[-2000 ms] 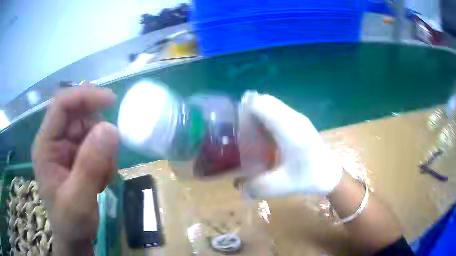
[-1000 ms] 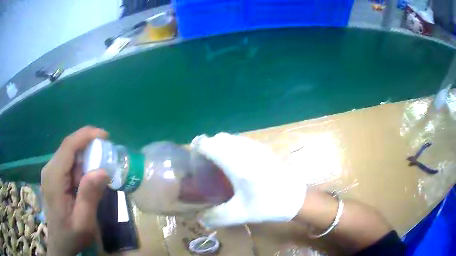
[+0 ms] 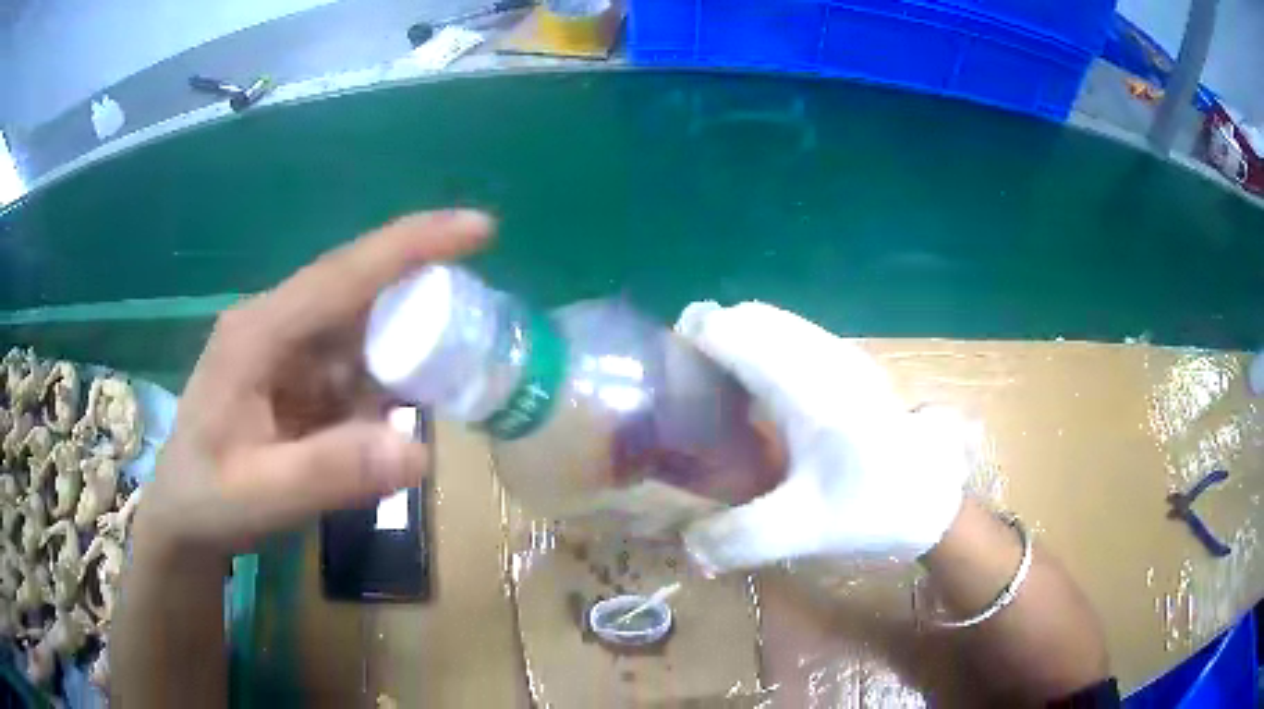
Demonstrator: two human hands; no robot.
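Note:
A clear plastic bottle (image 3: 596,402) with a white cap, a green band and reddish contents lies tilted across the middle, cap to the left. My right hand (image 3: 832,443), in a white knit glove, grips its base end. My bare left hand (image 3: 312,402) is beside the cap, thumb and fingers spread around it; the fingers look apart from the cap. Below the bottle, a small oval glue cup (image 3: 629,622) with a pale stick in it stands on a spotted cardboard pad (image 3: 714,651).
Cream figure parts (image 3: 63,485) fill a crate at the left. A black phone (image 3: 374,554) lies beside it. Dark nippers (image 3: 1200,513) lie open at the right. The green belt (image 3: 596,180) crosses behind, with blue bins (image 3: 859,42) and a yellow tape roll (image 3: 575,28) beyond.
My left hand held the cap a second ago and has now opened around it. The bottle and both hands sit further right and a little higher in view. The camera view has shifted.

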